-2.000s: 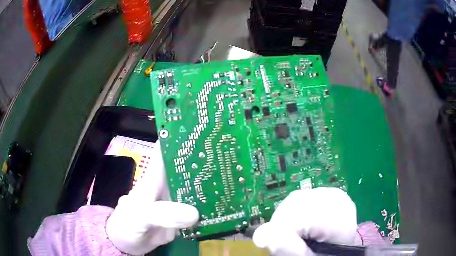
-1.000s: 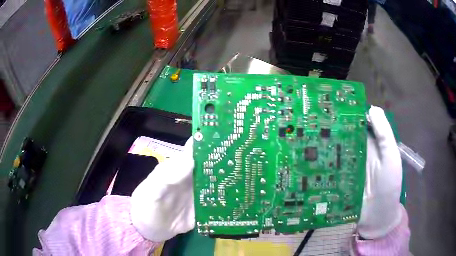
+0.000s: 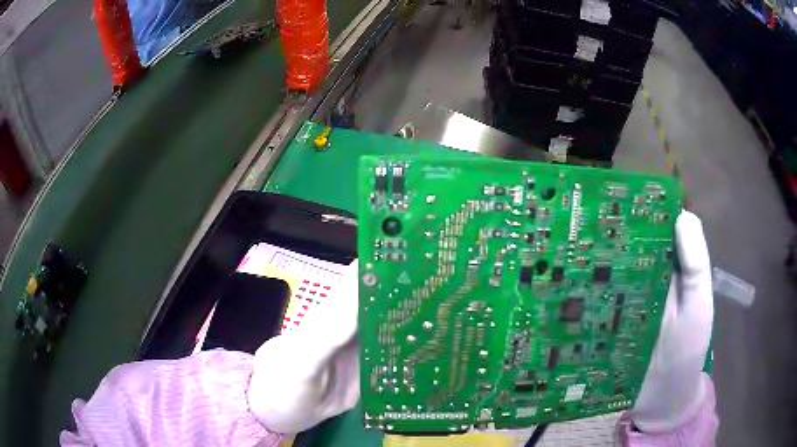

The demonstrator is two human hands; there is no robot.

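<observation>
A green circuit board [image 3: 516,297] is held up in front of me, its flat solder side with pale tracks and small dark chips facing me. My left hand [image 3: 306,380], in a white glove, grips the board's left edge; its fingers are hidden behind the board. My right hand [image 3: 682,323], also in a white glove, holds the right edge, thumb along it. Below the board, parts of yellow paper [image 3: 450,440] and a white printed form [image 3: 581,430] show, with a thin dark pen [image 3: 535,436] on the form.
A black tray [image 3: 249,209] at left holds a red-marked label sheet [image 3: 316,301] and a flat black rectangle [image 3: 249,312]. A conveyor belt [image 3: 166,166] carries a board [image 3: 51,292] at far left. Black crates [image 3: 568,79] stand behind. A clear plastic strip [image 3: 732,286] lies at right.
My right hand has let go of the dark pen and moved up to the board's right edge. The board has shifted right and a little down in the view. A person at upper right has left view.
</observation>
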